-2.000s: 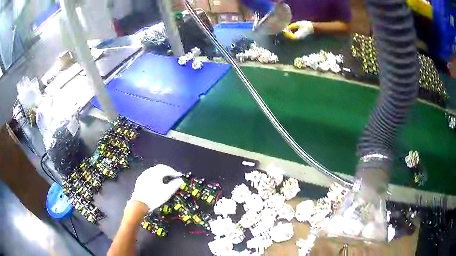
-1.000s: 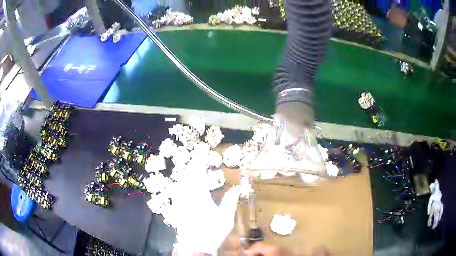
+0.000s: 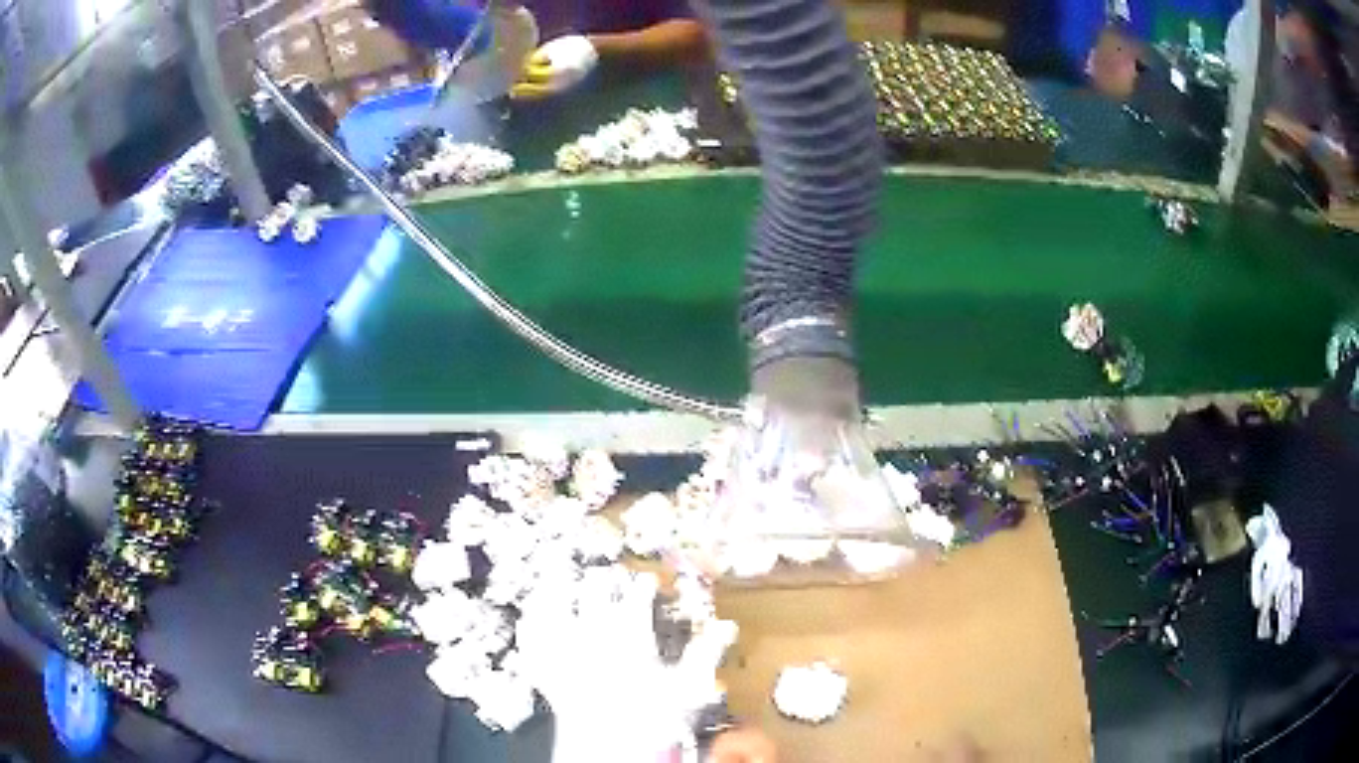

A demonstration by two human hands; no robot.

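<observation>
My left hand [image 3: 604, 663], in a white glove washed out by glare, is low in the middle. Its fingers close around a white plastic piece [image 3: 690, 599], with something dark between the fingers. A bare fingertip [image 3: 738, 744], apparently of my right hand, shows at the bottom edge beside the glove. The rest of that hand is cut off, and its grip is unclear. White housings [image 3: 499, 552] are heaped left of the glove. Small circuit boards [image 3: 336, 589] with yellow blocks and red wires lie further left. One white housing [image 3: 811, 692] lies alone on the cardboard mat [image 3: 954, 641].
A clear fume hood [image 3: 817, 514] on a ribbed duct [image 3: 812, 194] hangs above the mat. A thin metal conduit [image 3: 507, 313] crosses the green belt [image 3: 596, 268]. Wired parts [image 3: 1148, 522] and a spare glove [image 3: 1274, 574] lie right. Another person's gloved hand [image 3: 564, 63] is opposite.
From the boards at left, my left hand has come to the edge of the mat. The iron barrel seen beside it a second ago no longer shows clearly. The view has shifted right.
</observation>
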